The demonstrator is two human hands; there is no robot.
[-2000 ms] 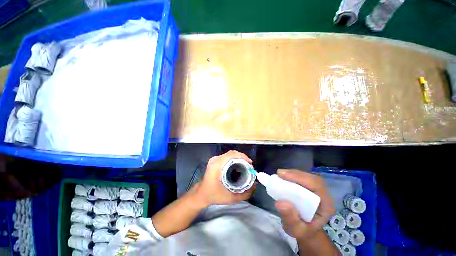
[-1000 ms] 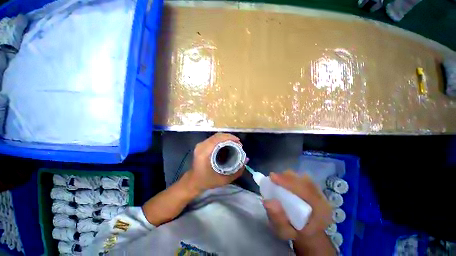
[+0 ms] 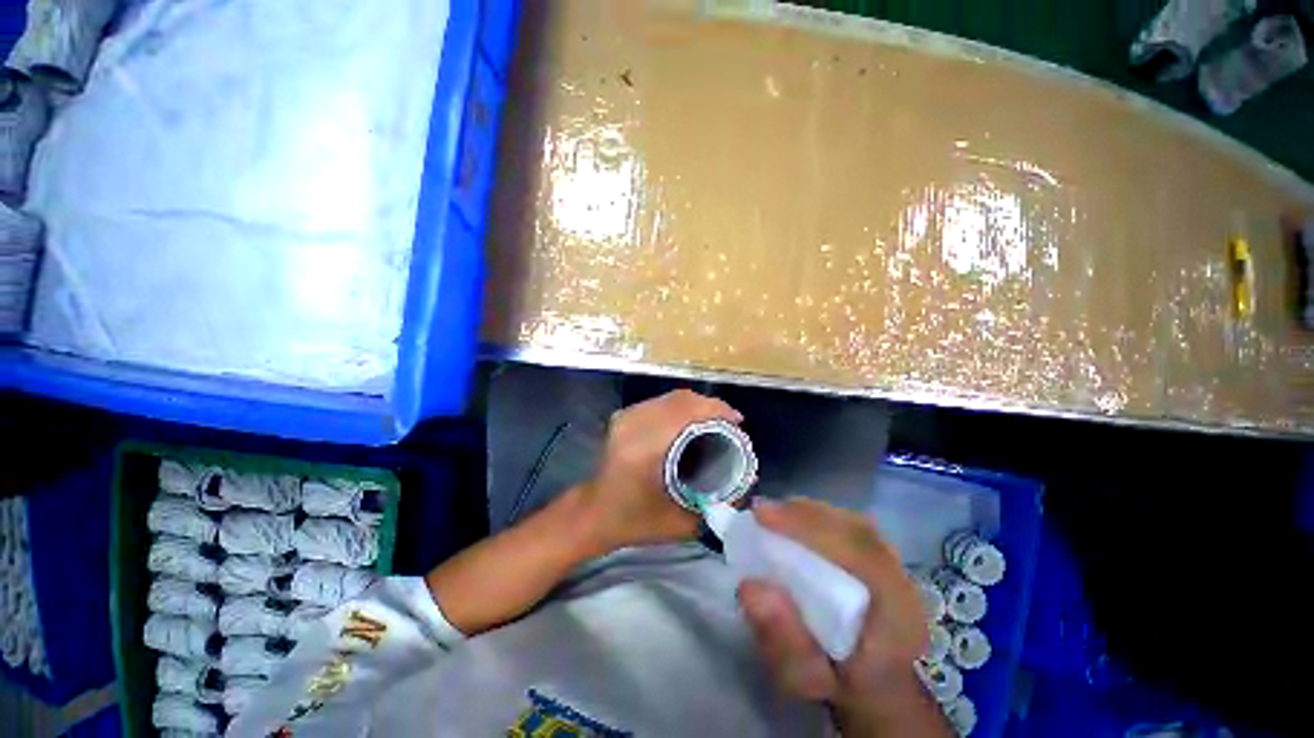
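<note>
My left hand (image 3: 644,464) is bare and wraps around a grey-white tube body (image 3: 712,464), held over my lap with its round dark opening facing up. My right hand (image 3: 850,591) is bare and slightly blurred, gripping a small white squeeze bottle (image 3: 796,580) between thumb and fingers. The bottle tilts up and to the left. Its thin green-blue tip is at the lower left part of the tube's rim. I cannot tell whether any glue comes out.
A blue tote (image 3: 432,245) with white lining and a few tubes stands on the bench's left. The tan bench (image 3: 749,202) holds a yellow item (image 3: 1241,277). A green crate (image 3: 133,577) of tubes is low left; a blue ring bin (image 3: 1017,577) is low right. Tubes lie on the conveyor (image 3: 1009,29).
The bottle tip has moved from the right side of the tube's rim to its lower left. The bottle and right hand are nearer the tube. The view has shifted and tilted.
</note>
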